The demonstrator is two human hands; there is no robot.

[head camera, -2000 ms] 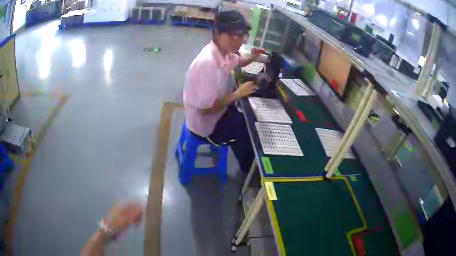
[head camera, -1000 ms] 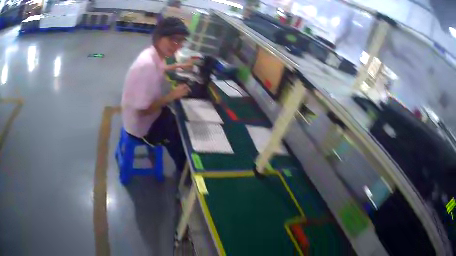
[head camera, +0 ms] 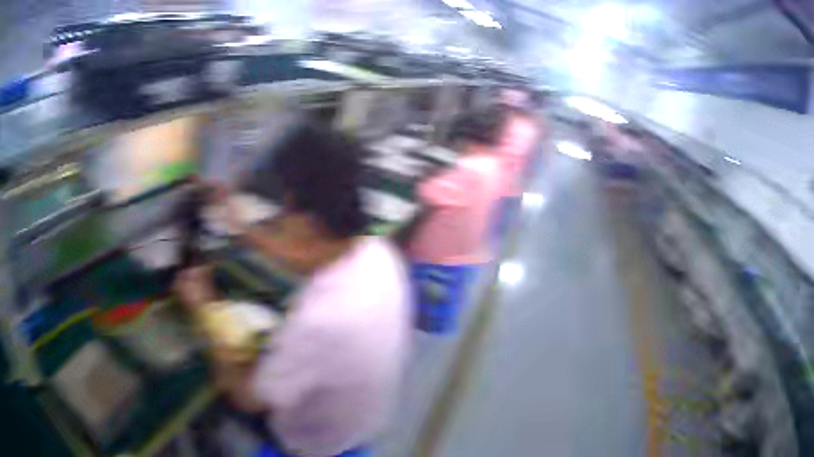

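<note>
Neither of my hands is in the picture. The frame is strongly blurred. Nearest in front of me, a seated worker in a pink top bends over the green-matted bench at the left, both hands at a dark upright fixture. A yellow sheet or pad shows under the worker's forearm. A pale brownish flat board, perhaps a tray, lies on the green mat at the lower left. Its details are too blurred to tell.
More workers in pink sit farther along the bench, the nearest on a blue stool. A bright monitor stands under the shelf. A grey floor aisle with a yellow line runs at the right, beside a long blurred row of things.
The view has swung round to another stretch of bench, with a different worker close by. The earlier worker and white trays are out of view. The hand seen two seconds ago is gone.
</note>
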